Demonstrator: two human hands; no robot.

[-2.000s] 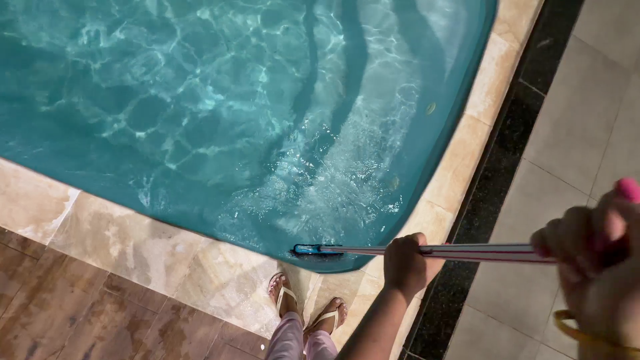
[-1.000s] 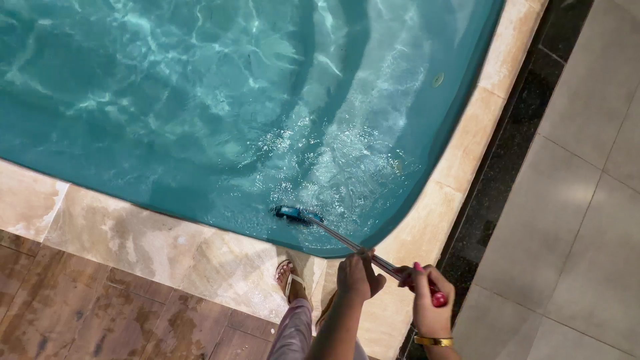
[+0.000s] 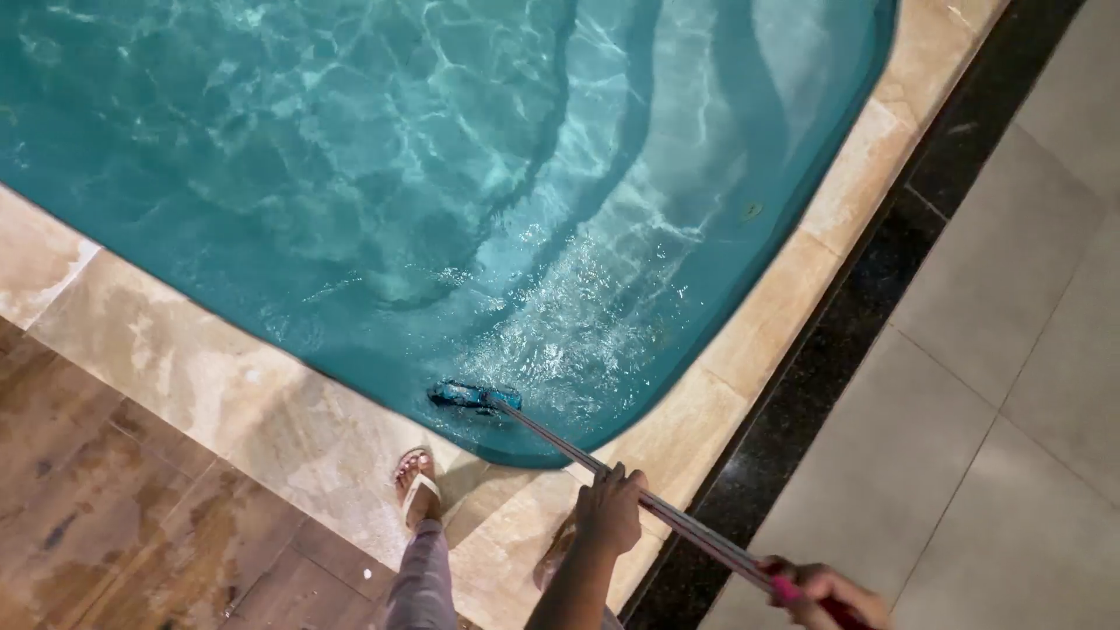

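Observation:
A long striped pole (image 3: 560,444) slants from the lower right to a blue brush head (image 3: 475,396), which lies at the water surface by the rounded corner of the pool. My left hand (image 3: 610,507) is closed around the middle of the pole, over the stone coping. Near the pole's upper end, at the bottom right, my right hand (image 3: 818,595) grips it; a pink part shows at its fingers. Rippled, sparkling water (image 3: 569,324) spreads beside the brush head.
Pale stone coping (image 3: 201,350) borders the pool, with curved steps under the water. My sandalled foot (image 3: 418,490) stands on the coping near the edge. Brown wet tiles (image 3: 131,525) lie at left; a black stone strip (image 3: 875,262) and grey tiles (image 3: 945,411) at right. A leaf (image 3: 752,211) is in the water.
The brush head stays near the pool corner. My right hand, close to my left hand one second ago, is now farther from it, toward the lower right, and the pole shows longer between them.

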